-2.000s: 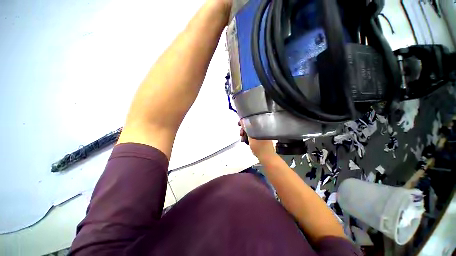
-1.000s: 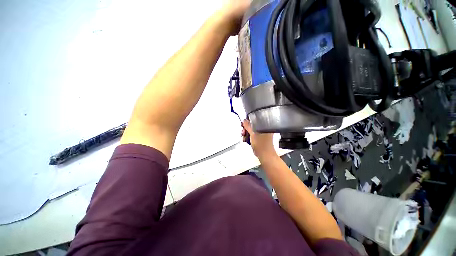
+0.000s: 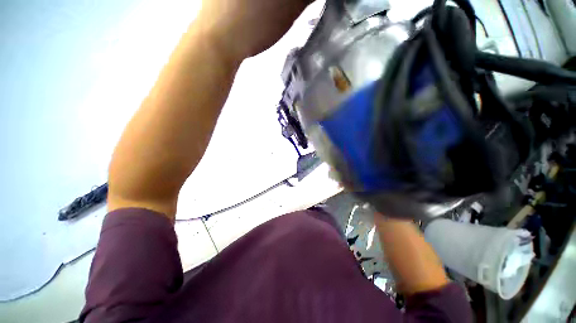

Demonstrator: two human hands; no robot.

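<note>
The blue and silver-grey cutting machine (image 3: 360, 135) fills the upper right, blurred, with black cable loops (image 3: 436, 107) around its motor. My left hand (image 3: 268, 25) is at the top edge beside the machine, and its fingers are cut off or hidden. My right forearm runs up behind the motor, which hides my right hand. Dark metal parts (image 3: 292, 123) stand at the machine's left side above a small grey base plate (image 3: 307, 165) near the lay's edge. The white paper marker (image 3: 234, 151) covers the lay, with a thin dark cut edge along its near side.
A dark wrapped bar (image 3: 83, 203) lies on the paper at left, partly behind my left arm. The pale table edge (image 3: 237, 228) runs in front of my body. A white bin (image 3: 464, 249) stands at lower right on the scrap-covered floor.
The machine has turned and tilted, showing another side of its motor. My left hand has moved over its top-left side. My right hand has gone out of sight behind the motor.
</note>
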